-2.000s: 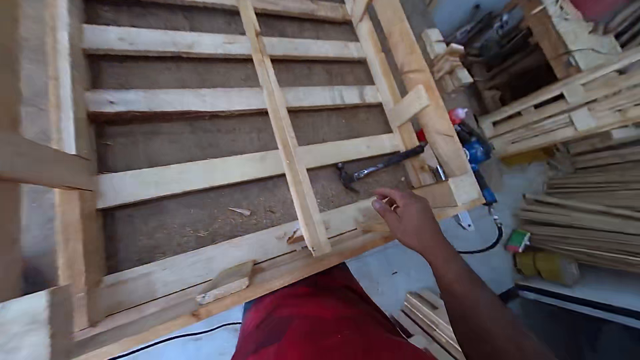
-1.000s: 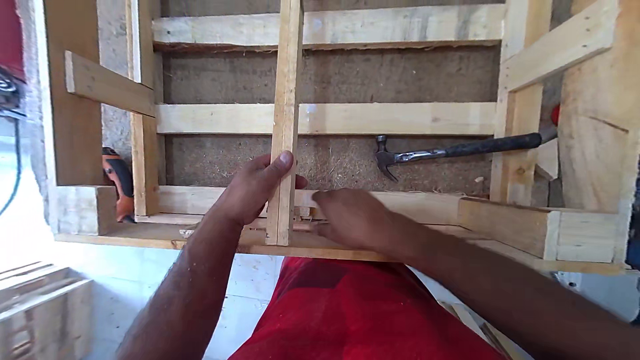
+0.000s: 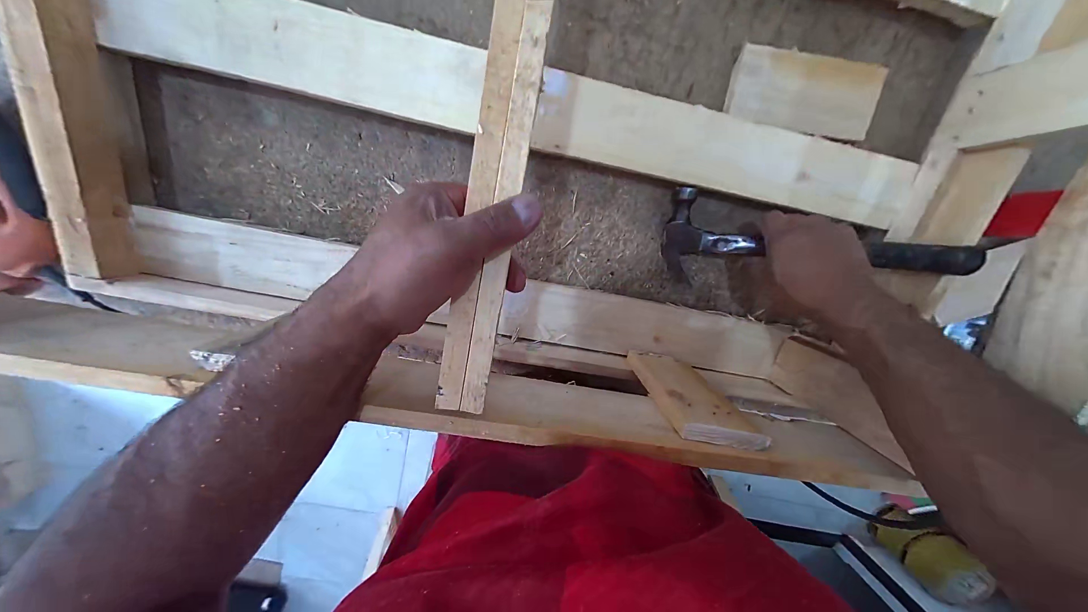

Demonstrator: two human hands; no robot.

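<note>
My left hand [image 3: 446, 246] is wrapped around a narrow wooden batten [image 3: 501, 127], thumb on top; the batten crosses the wooden frame and its near end rests over the front rail [image 3: 586, 416]. To the right, my right hand [image 3: 812, 259] is on the black handle of a claw hammer [image 3: 710, 244], whose metal head points left over the brown board [image 3: 595, 229] inside the frame. How firmly the fingers close on the handle is partly hidden. A short wooden offcut [image 3: 697, 399] lies slanted on the front rail between my hands.
Pale slats [image 3: 722, 153] run across the frame, with another wooden block [image 3: 807, 89] beyond them. A wooden post [image 3: 76, 136] stands at the left, near an orange and black tool [image 3: 25, 229]. Below right, a yellow roll-shaped object [image 3: 935, 552] and a black cable [image 3: 858, 510] lie by the floor.
My right hand has moved from beside the batten's near end to the hammer handle. My left hand remains on the batten. The view has tilted and come closer.
</note>
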